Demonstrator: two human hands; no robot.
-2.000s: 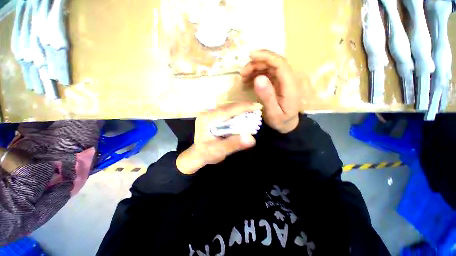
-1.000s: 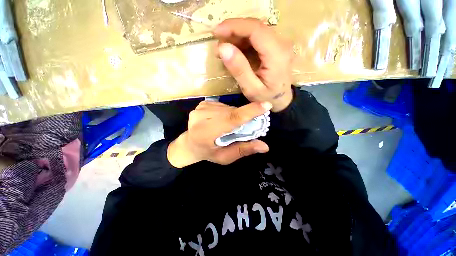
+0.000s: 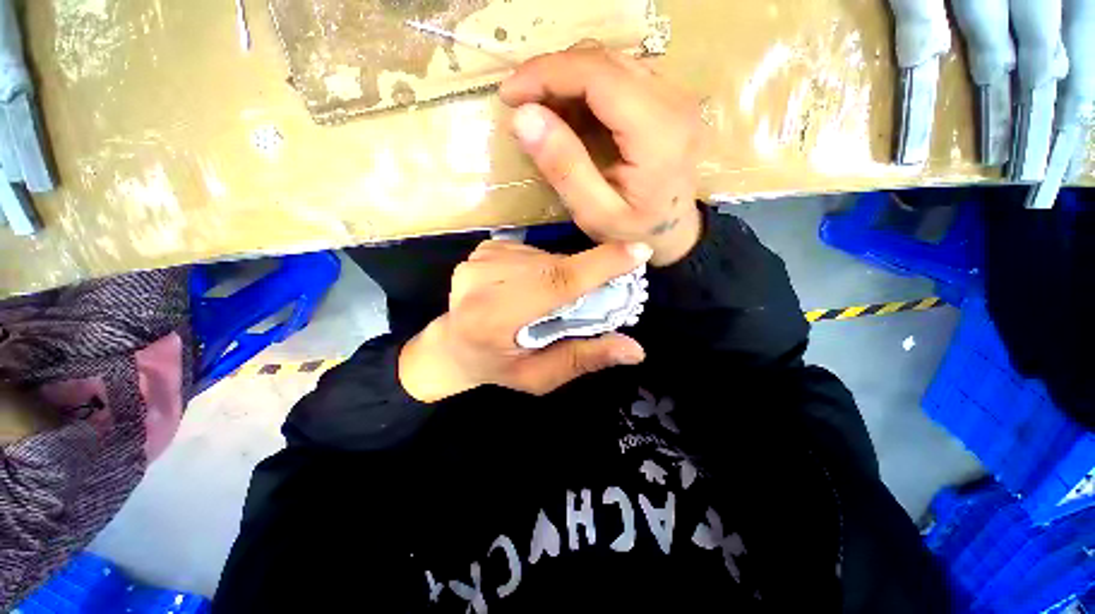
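My left hand (image 3: 516,318) is closed around a pale grey-white moulded part (image 3: 588,311) over my lap. Only the flared scalloped end with its dark recess shows between finger and thumb; the rest is hidden in the fist. My right hand (image 3: 612,138) is over the bench's near edge, with a very thin pale applicator stick (image 3: 462,41) between its fingertips. The stick points up-left over the stained work board (image 3: 360,72). The glue puddle does not show.
Grey moulded parts (image 3: 987,72) lie in a row at the bench's right, and more parts (image 3: 22,120) at the far left. A thin stick (image 3: 244,24) lies left of the board. A person's patterned sleeve (image 3: 84,420) is at left. Blue stools (image 3: 258,306) stand below.
Since two seconds ago the view has shifted and my right hand now shows a stick over the board. Over the last second both hands barely move; the white puddle has left the view.
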